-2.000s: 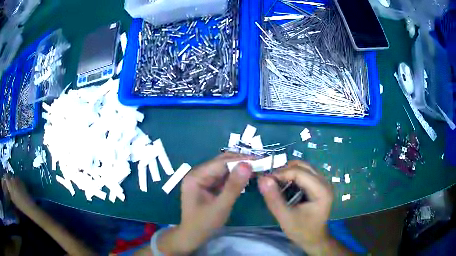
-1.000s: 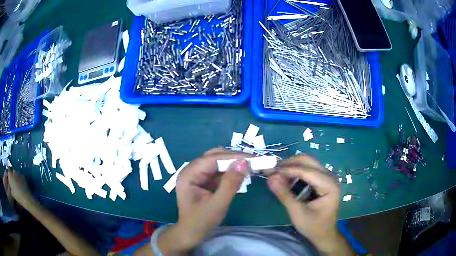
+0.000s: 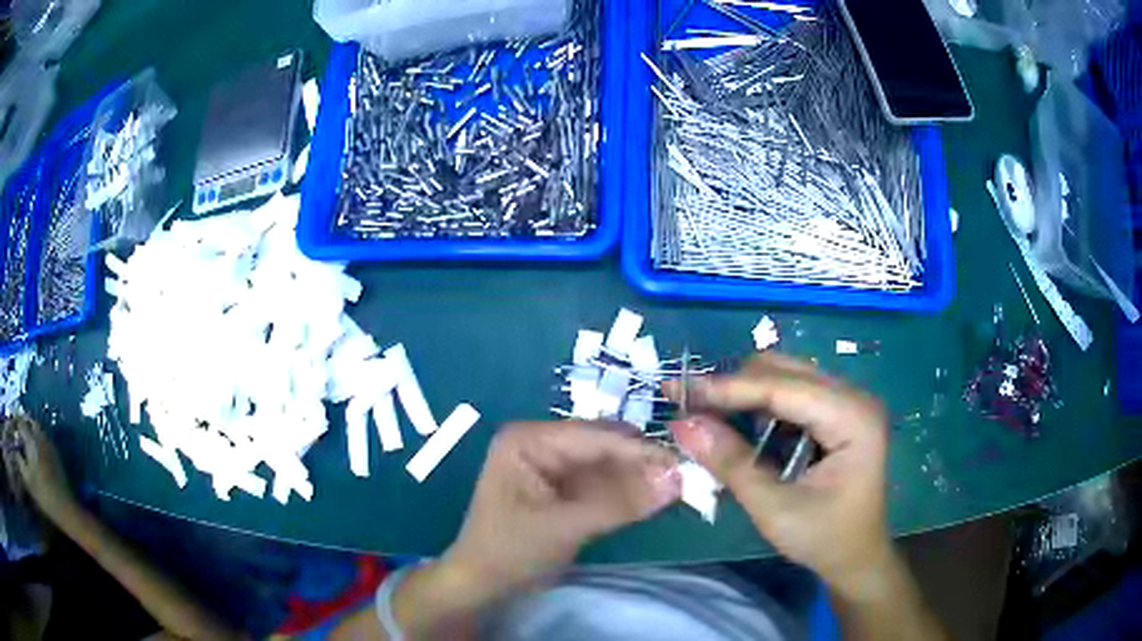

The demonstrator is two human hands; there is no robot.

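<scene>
My left hand [image 3: 570, 488] is over the near part of the green tabletop, its thumb and fingertips pinching a small white wrap [image 3: 696, 490]. My right hand [image 3: 789, 457] is just right of it, with a thin rod [image 3: 684, 383] upright at its fingertips. Short metal pieces [image 3: 795, 456] show between its curled fingers; how many is hard to tell. The fingertips of both hands nearly meet. Finished bundles [image 3: 610, 379], white wraps with thin metal ends, lie in a small pile just beyond the hands.
A heap of white strips [image 3: 226, 338] lies left. Blue trays hold short metal pieces [image 3: 476, 144] and long rods [image 3: 789, 188]. A smartphone [image 3: 908, 56] overlaps the right tray. A scale [image 3: 248, 125], clear tub [image 3: 438, 25] and dark red bits [image 3: 1012, 383] surround them. Another person's arm [image 3: 94, 532] shows left.
The white strip, held flat and long before, now shows as a short wrap lower down. My left hand has moved right and down, and my right hand has shifted slightly right.
</scene>
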